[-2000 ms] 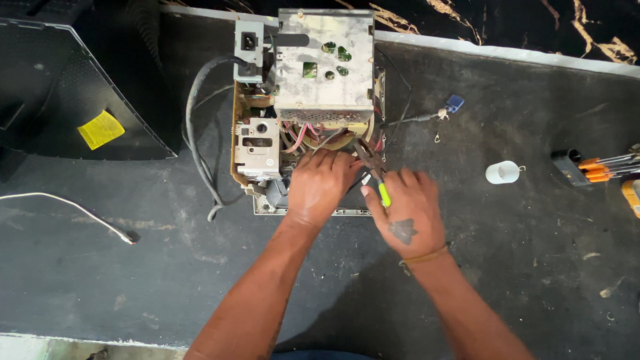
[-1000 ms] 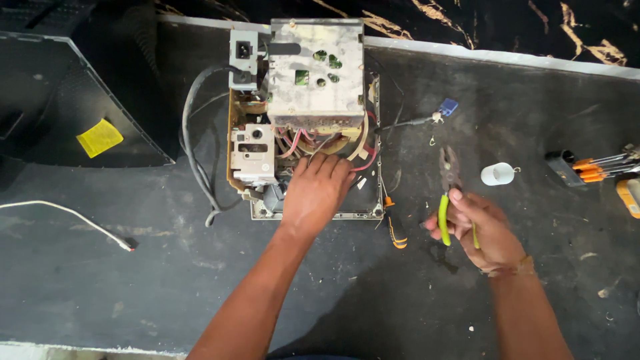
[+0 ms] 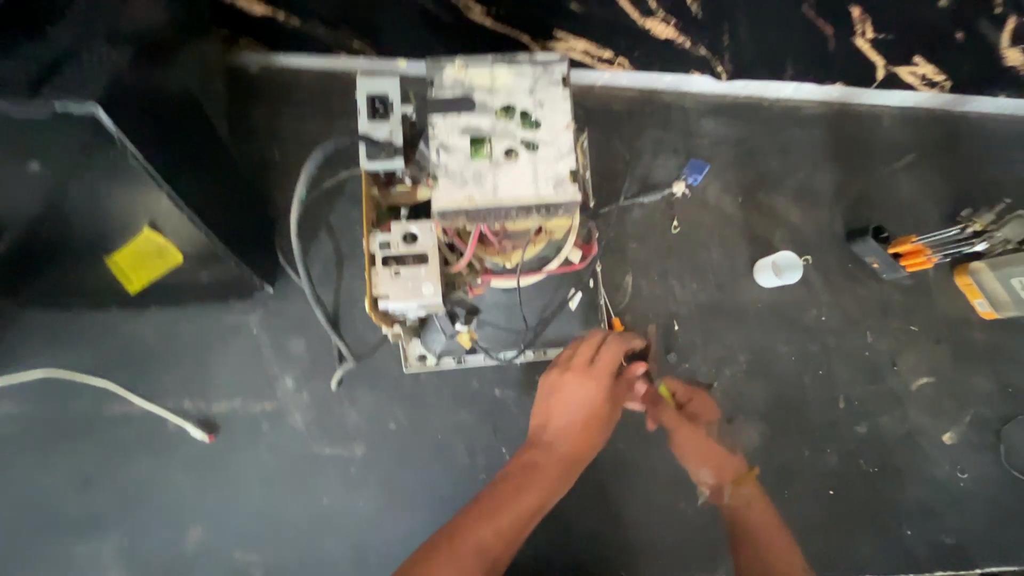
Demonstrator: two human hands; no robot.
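Note:
In the head view, an opened electronic device (image 3: 504, 172), with a metal shield, exposed wires and a dark rounded part, stands on a dark table. Just past its lower right corner, my left hand (image 3: 584, 392) has its fingers curled around something small and dark that is blurred. An orange-tipped wire (image 3: 617, 323) lies right above those fingers. My right hand (image 3: 692, 432) holds pliers (image 3: 666, 392) with yellow-green handles, their jaws close to the left fingertips and blurred by motion. Red and white wires (image 3: 560, 272) loop out from under the shield.
A black casing (image 3: 144, 184) with a yellow note stands at the left, near a white cable (image 3: 112, 388). A grey cable (image 3: 300, 232) curves beside the device. Rightward are a blue connector (image 3: 695, 171), a white cup (image 3: 778, 269), orange-handled screwdrivers (image 3: 920, 252) and an orange-edged box (image 3: 992, 288).
My left hand has left the inside of the device and moved right, past its corner. My right hand has brought the pliers back left to meet it.

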